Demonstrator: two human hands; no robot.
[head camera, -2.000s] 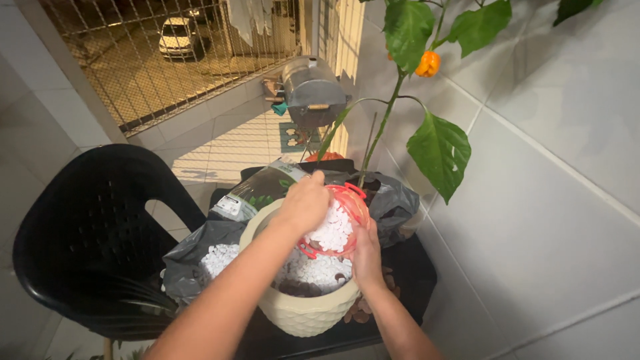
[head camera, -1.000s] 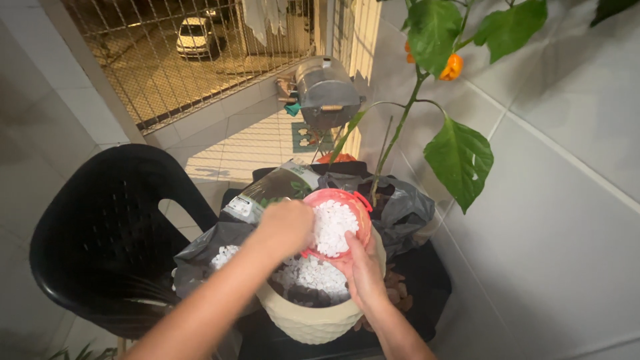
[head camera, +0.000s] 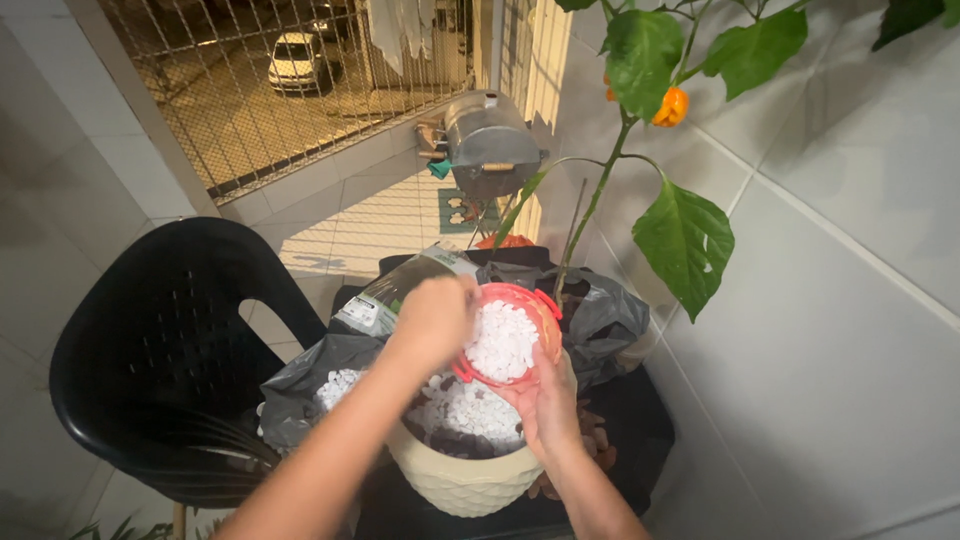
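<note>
My right hand (head camera: 541, 401) grips the near edge of a red plastic bowl (head camera: 551, 341), tilted over a cream textured pot (head camera: 465, 480). White pebbles (head camera: 501, 341) fill much of the bowl. My left hand (head camera: 435, 319), blurred, is at the bowl's left edge with its fingers curled; whether it holds anything is hidden. Inside the pot, more white pebbles (head camera: 472, 412) lie over dark soil. Left of the pot, a grey plastic bag (head camera: 300, 382) holds further white pebbles, partly behind my left forearm.
A black plastic armchair (head camera: 172, 337) stands left. Behind the pot are a printed plastic bag (head camera: 397, 289) and another grey bag (head camera: 607, 315). A pepper plant (head camera: 600, 187) rises beside the tiled wall (head camera: 825, 337) at right. A barrel grill (head camera: 491, 142) stands farther back.
The bowl was more steeply tilted two seconds ago, with my left hand over its far left rim. That hand has since moved to its left side. The bowl remains in my right hand.
</note>
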